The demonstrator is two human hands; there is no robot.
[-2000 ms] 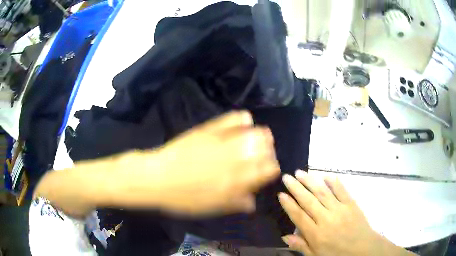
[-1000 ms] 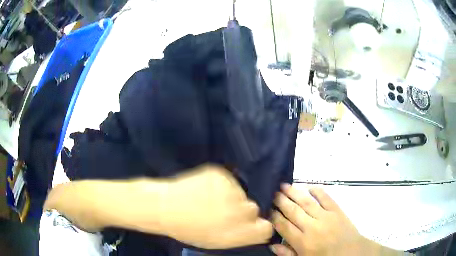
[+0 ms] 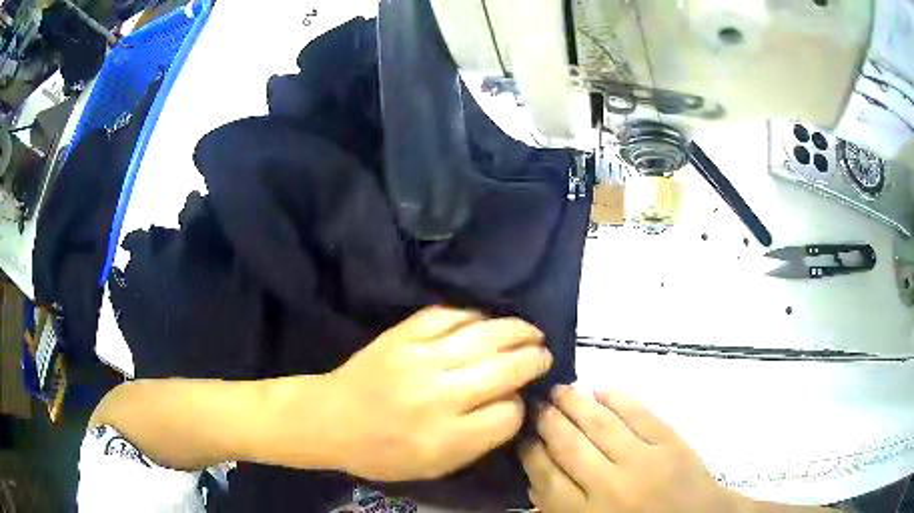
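The black garment (image 3: 301, 220) lies bunched over the left and middle of the white machine table, its straight right edge running down from the presser foot (image 3: 578, 178). My left hand (image 3: 441, 396) is on the cloth near that edge, fingers bent and pinching the fabric. My right hand (image 3: 611, 451) is just to the right and lower, its fingertips gripping the cloth's edge; its thumb is partly hidden. The off-white sewing machine head (image 3: 681, 60) is above the cloth at upper right.
The black work light (image 3: 426, 140) hangs over the cloth. Right of the foot are a ribbed metal knob (image 3: 651, 148), a thin dark stick (image 3: 730, 192), thread snips (image 3: 824, 261) and a pale phone-like rectangle (image 3: 842, 165). A blue mesh basket (image 3: 125, 85) with black cloth (image 3: 85, 210) stands at left.
My left hand has moved from the middle of the cloth down toward its right edge, beside my right hand. The cloth lies in different folds. The view has shifted, showing more of the machine head.
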